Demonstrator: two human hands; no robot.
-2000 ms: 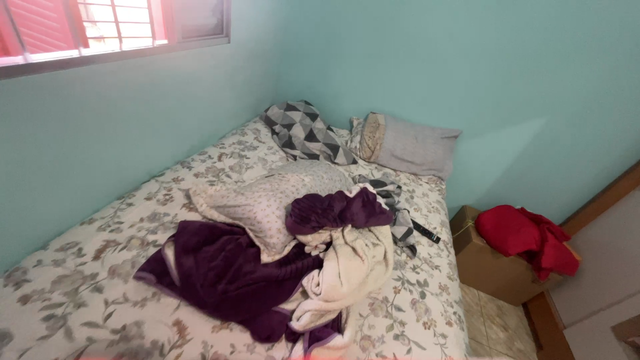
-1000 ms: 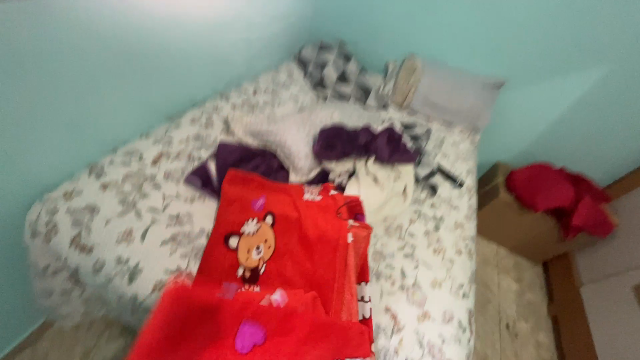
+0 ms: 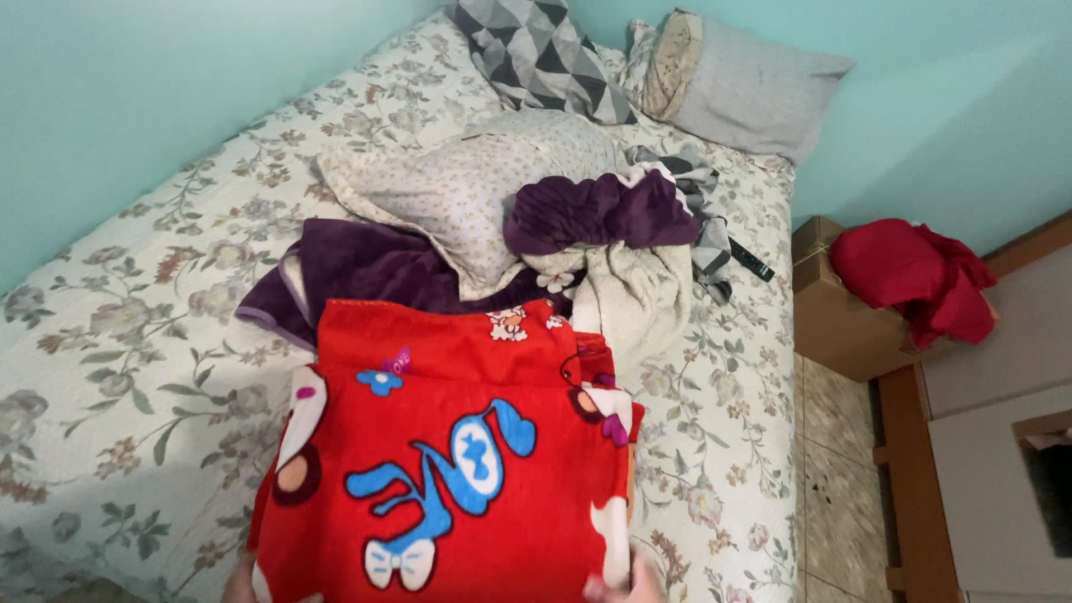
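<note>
A red fleece blanket (image 3: 536, 469) with printed figures and lettering, folded into a thick bundle, fills the lower middle of the view. My left hand (image 3: 243, 582) grips its lower left side, and my right hand (image 3: 624, 582) grips its lower right side; both are cut off by the bottom edge. Just past the bundle lie a purple and cream blanket (image 3: 368, 260), its far part bunched up, and a pillow in a small-flowered case (image 3: 469, 184). All are on a bed with a floral sheet (image 3: 151, 335).
A grey geometric-patterned pillow (image 3: 544, 59) and a plain grey pillow (image 3: 754, 84) are at the bed's far end. A black remote control (image 3: 751, 260) lies near the right edge. Beside the bed, a cardboard box (image 3: 846, 327) bears a dark red cloth (image 3: 913, 272).
The red blanket, out of view two seconds ago, came up from below; its folds now form a compact bundle with lettering on top instead of the bear. Both hands have come into view.
</note>
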